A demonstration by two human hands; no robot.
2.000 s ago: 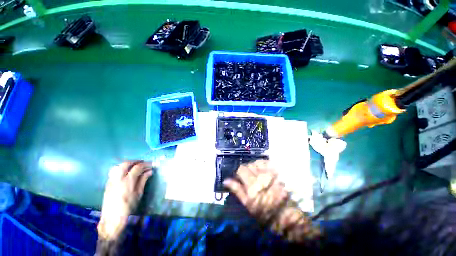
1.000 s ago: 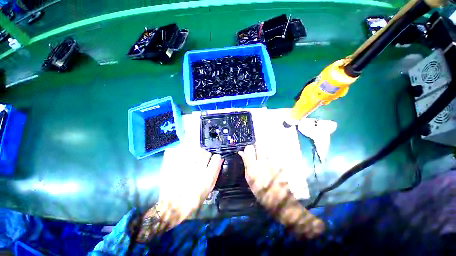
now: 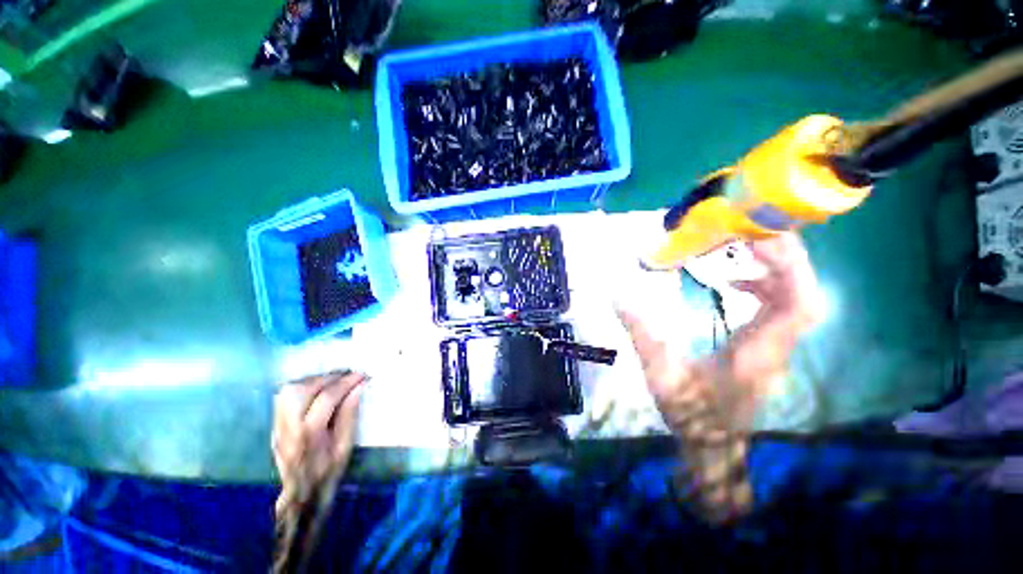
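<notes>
An open black device housing (image 3: pixel 499 275) lies on the white mat (image 3: pixel 393 409), its filled half away from me. Its black cover half (image 3: pixel 510 376) lies nearer me, with a small dark strip (image 3: pixel 583 352) across its right edge. My left hand (image 3: pixel 314 432) rests at the mat's left edge with fingers curled together; whether it pinches something small is hidden. My right hand (image 3: pixel 729 348) is blurred, thumb and fingers spread, just below the orange power screwdriver (image 3: pixel 763 196), with no clear grip on it. The screwdriver hangs tilted at the mat's right.
A large blue bin (image 3: pixel 505 202) of black parts stands behind the mat. A smaller blue bin (image 3: pixel 269 280) of dark grains is left of it. More black units (image 3: pixel 325 39) lie on the green bench (image 3: pixel 168 224). Pale metal fan boxes (image 3: pixel 1004 213) stand at far right.
Both hands have left the housing; my left hand moved left to the mat's edge, my right hand moved right to the screwdriver. The cover half now lies uncovered, with the dark strip visible.
</notes>
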